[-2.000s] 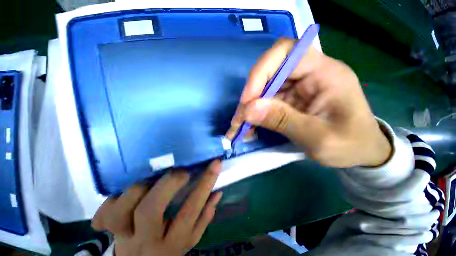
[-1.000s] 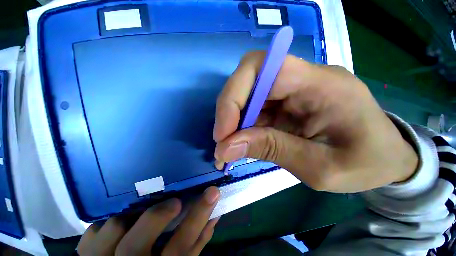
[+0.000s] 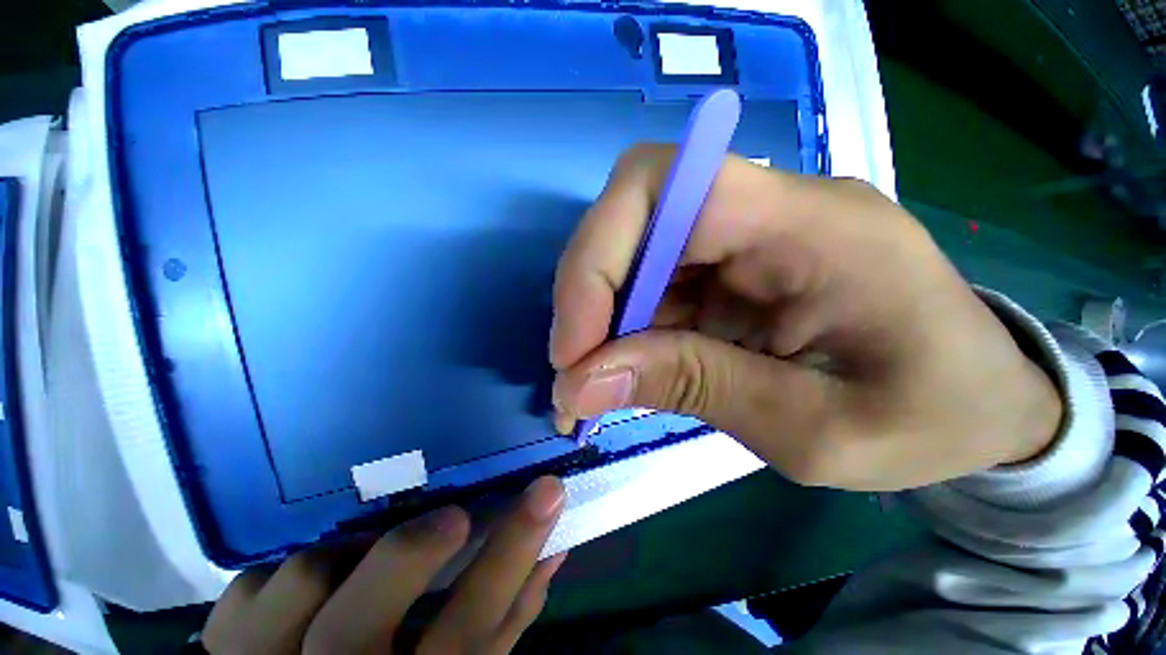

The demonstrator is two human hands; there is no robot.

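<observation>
A blue tablet back cover point(image 3: 384, 282) lies inside up on white interleaving sheets point(image 3: 109, 512), its near edge slightly slanted. White adhesive patches point(image 3: 389, 476) show at its near edge and far edge. My right hand point(image 3: 818, 333) holds the purple tweezers point(image 3: 671, 230) between thumb and fingers, tip down at the inside of the near rim. Whether a small piece is at the tip cannot be told. My left hand point(image 3: 396, 582) lies along the near edge with its fingers at the rim, just left of the tweezer tip; its lower part is cut off by the frame.
Another blue cover point(image 3: 23, 512) on white sheets is at the left, cut off by the frame. The dark green bench surface point(image 3: 691, 550) shows in front and at the right. Blurred items stand at the upper right.
The cover looks larger and lower in view than two seconds ago. The tweezers have become steeper, and the small white piece seen at their tip earlier is no longer clearly visible.
</observation>
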